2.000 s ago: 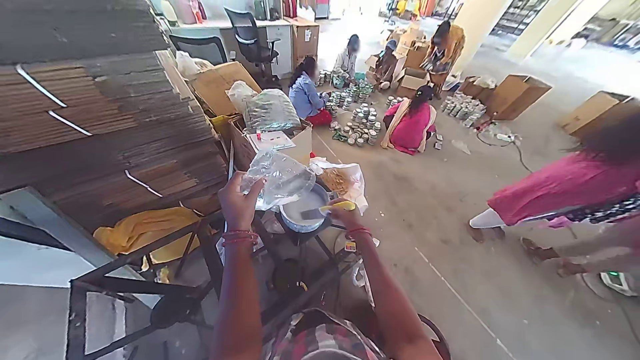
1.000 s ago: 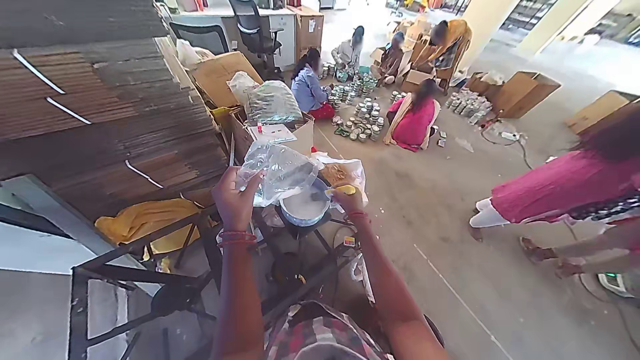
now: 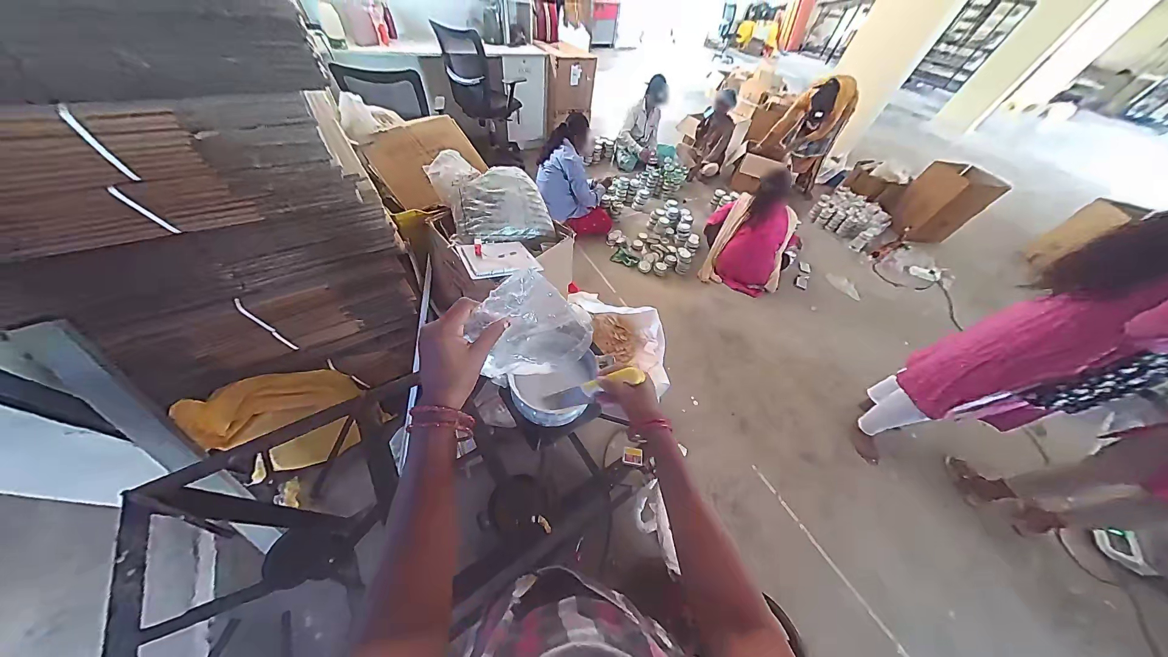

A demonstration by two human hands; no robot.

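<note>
My left hand grips the edge of a clear plastic bag, which spreads over the far left side of a bowl. My right hand is closed around the yellow handle of a tool whose flat end dips toward the bowl; its exact kind is unclear. The blue-and-white bowl holds something whitish and rests on a dark stand. Just behind it, a white sack lies open with a tan, crumbly material inside. The bag hides part of the bowl's far rim.
Black metal frames stand at lower left, beside stacked flat cardboard. An open carton holds a wrapped bundle and papers. Several people sit on the floor around many jars. Another person in pink stands at right, near a cable.
The yellow-handled tool's flat end shows over the bowl, as it did two seconds ago; one second ago it was hard to see. My left hand keeps hold of the bag.
</note>
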